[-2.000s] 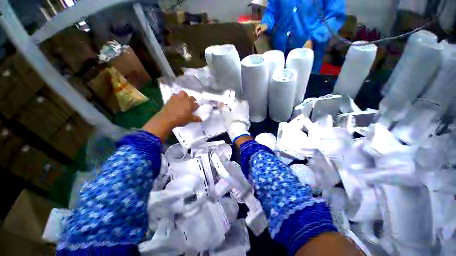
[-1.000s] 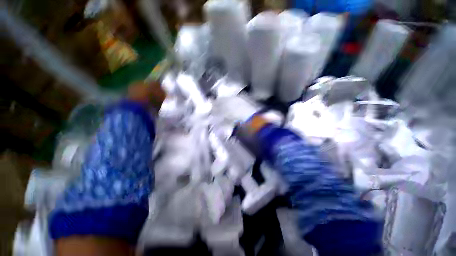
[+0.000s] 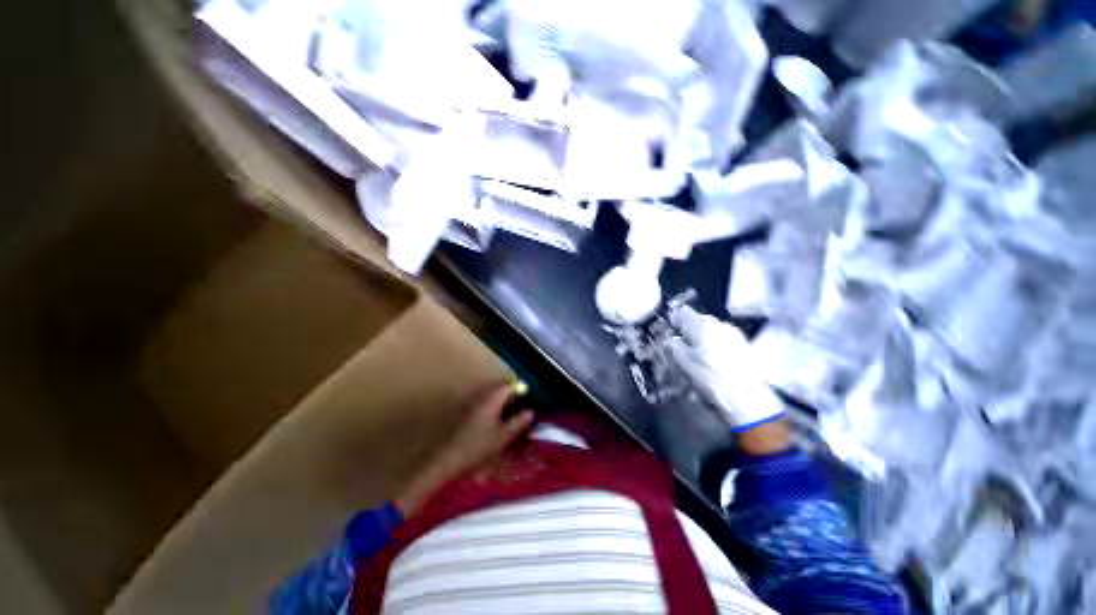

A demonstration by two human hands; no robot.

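Observation:
My left hand (image 3: 478, 442), bare with a small yellow band on a finger, is low in front of my body beside the carton and bench edge. Its fingers look a little apart and nothing shows in it. My right hand (image 3: 721, 360), in a white glove, is on the dark bench with its fingertips at a pile of small clear clips (image 3: 649, 358). Whether it pinches one cannot be told. A white bracket with a round disc (image 3: 629, 294) lies just beyond the clips.
A large open brown carton (image 3: 325, 421) is on the left, against the bench edge (image 3: 541, 348). White plastic housings (image 3: 517, 138) are heaped at the back left of the bench. More blurred white parts (image 3: 937, 276) cover the right side. A bit of blue shows at the top right.
The view has swung down to the bench edge and carton. Both hands have left the white parts heap; my left hand is now by my body, my right hand at the small clips.

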